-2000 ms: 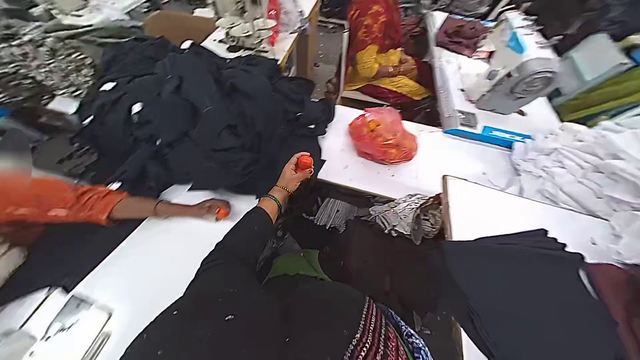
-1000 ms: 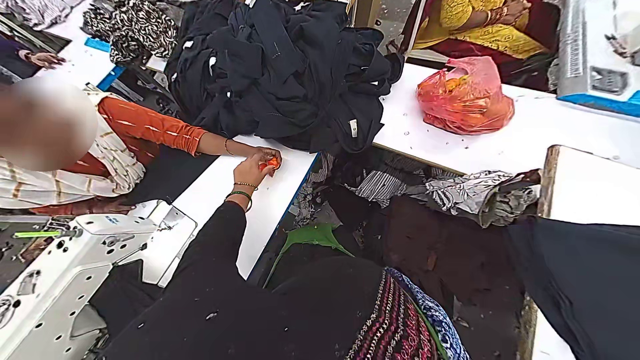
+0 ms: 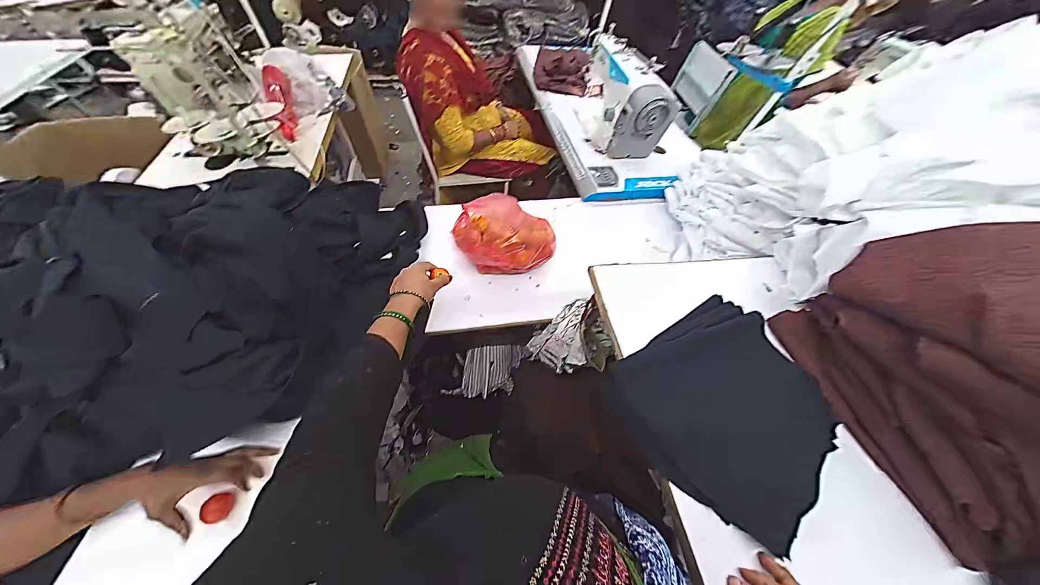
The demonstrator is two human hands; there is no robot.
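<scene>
My left hand [image 3: 416, 284], with bangles on its wrist, has its fingers closed on a small orange-red item [image 3: 439, 274]. It is just left of a knotted red plastic bag [image 3: 504, 236] with orange contents, on a white table. Only fingertips of my right hand [image 3: 764, 574] show at the bottom edge, by the lower tip of a stack of dark cloth pieces [image 3: 723, 414]; whether they hold anything is hidden. At lower left, a co-worker's hand [image 3: 191, 487] is spread beside a red roundish object [image 3: 218, 508] on a white tabletop.
Dark garments [image 3: 162, 325] are heaped at left. Brown cloth [image 3: 934, 366] and white cloth [image 3: 812, 171] lie at right. A sewing machine [image 3: 638, 110] stands behind, near a seated person [image 3: 479, 122]. Striped and patterned cloth [image 3: 491, 370] lies in the gap between tables.
My left hand, which met the co-worker's hand over the left table one second ago, is now apart from it, near the red bag. The co-worker's hand is now beside a red object. The view has shifted.
</scene>
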